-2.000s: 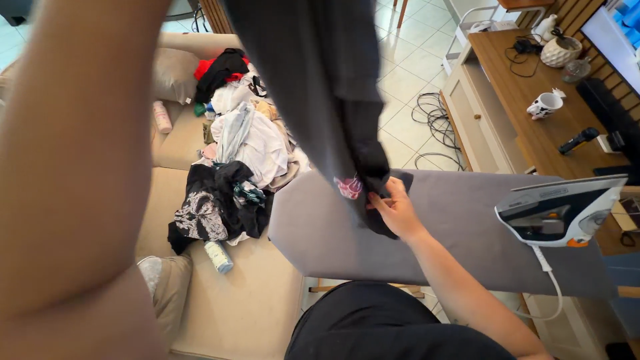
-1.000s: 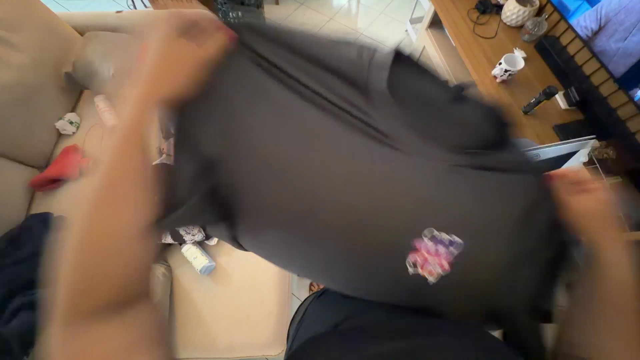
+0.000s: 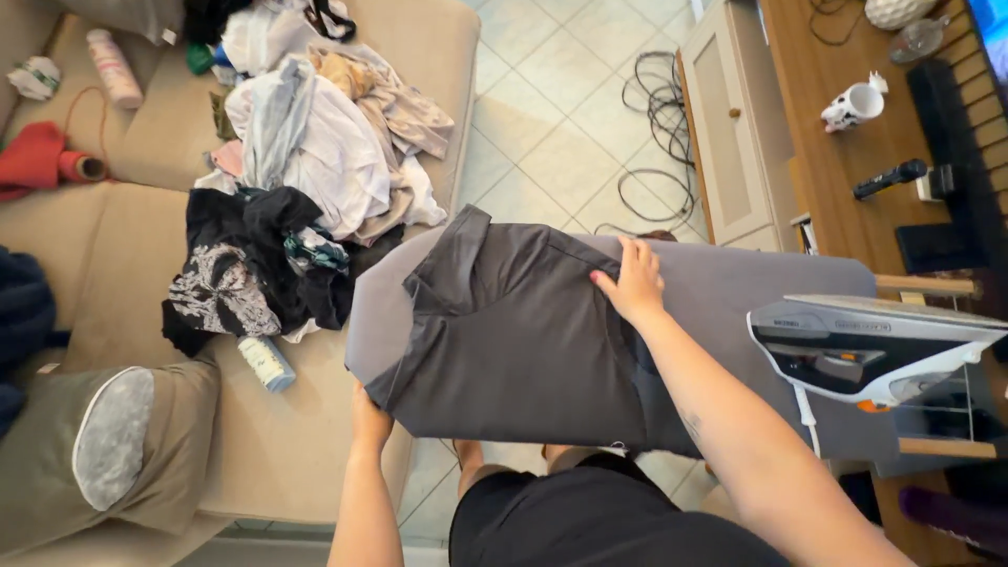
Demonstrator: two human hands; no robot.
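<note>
A dark grey shirt [image 3: 520, 354] lies spread over the left part of the grey ironing board [image 3: 756, 276], with creases near its collar and sleeve. My left hand [image 3: 372, 413] grips the shirt's edge at the board's near left corner, its fingertips partly hidden under the cloth. My right hand [image 3: 636, 279] rests on the shirt's far right edge, fingers bent; whether it pinches the cloth I cannot tell. A steam iron [image 3: 866, 346] with a white cord lies at the board's right end. The printed patch is out of sight.
A beige sofa [image 3: 142, 260] on the left bears a pile of clothes [image 3: 331, 150], a light blue can [image 3: 266, 364], a pink bottle [image 3: 114, 69] and a cushion [image 3: 173, 441]. Black cables [image 3: 657, 150] lie on the tiled floor. A wooden cabinet [image 3: 819, 142] with a mug [image 3: 854, 106] stands right.
The shirt, held up between both hands a second ago, now lies on the ironing board. Both hands have come down with it, and its printed patch no longer shows.
</note>
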